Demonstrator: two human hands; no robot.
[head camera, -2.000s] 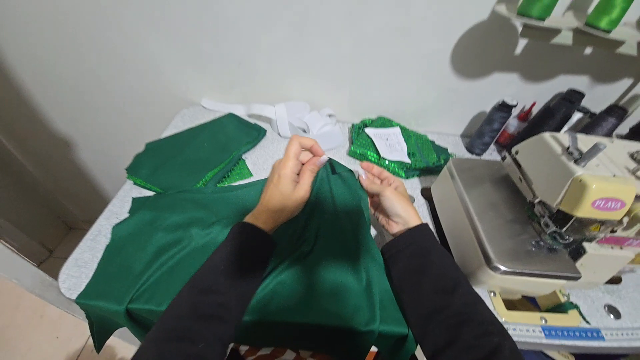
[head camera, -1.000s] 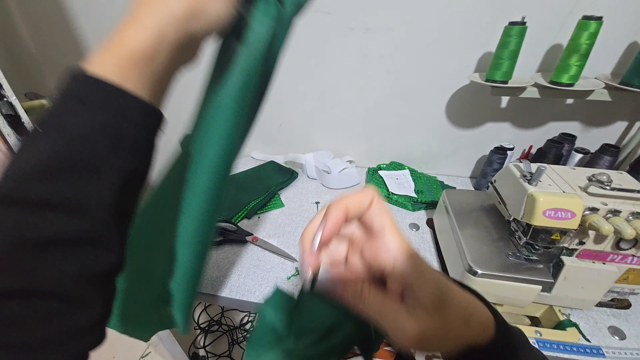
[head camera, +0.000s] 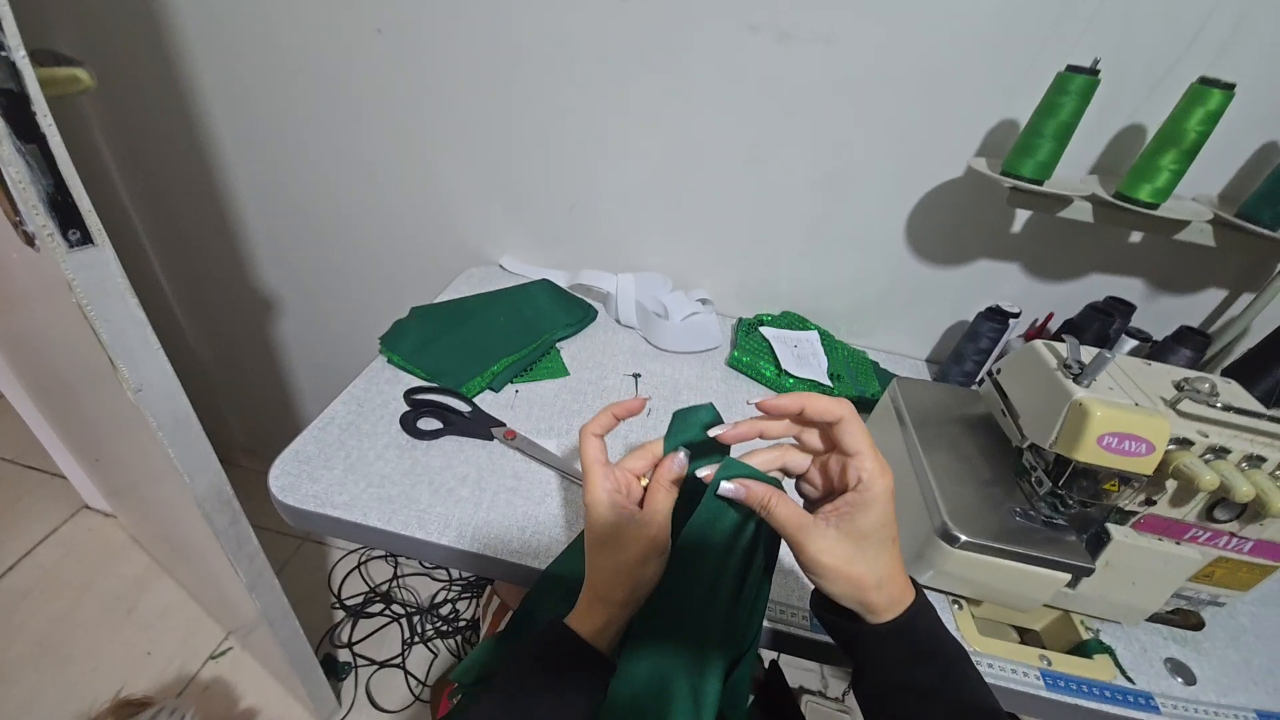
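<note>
Dark green fabric (head camera: 690, 620) hangs down from both hands in front of the table's near edge. My left hand (head camera: 632, 500) pinches one upper edge of it between thumb and fingers. Just to the right, my right hand (head camera: 825, 490) grips another folded edge by thumb and fingertips. Black-handled scissors (head camera: 450, 415) lie to the left of my left hand, their blade tips hidden behind it. Folded dark green fabric pieces (head camera: 490, 330) rest farther back on the left, with green sequined fabric (head camera: 540, 368) under them.
White elastic band (head camera: 665, 315) lies by the wall beside a sequined green bundle (head camera: 755, 355) with a white paper (head camera: 797, 355). A Playa overlock machine (head camera: 1000, 480) stands right, below green thread cones (head camera: 1055, 125). A tape measure (head camera: 1090, 690) runs along the table (head camera: 340, 480); black cords (head camera: 400, 620) hang below.
The green fabric, spread over the table two seconds ago, now hangs from both hands. My left hand has come down from the raised position of one second ago. The view has shifted.
</note>
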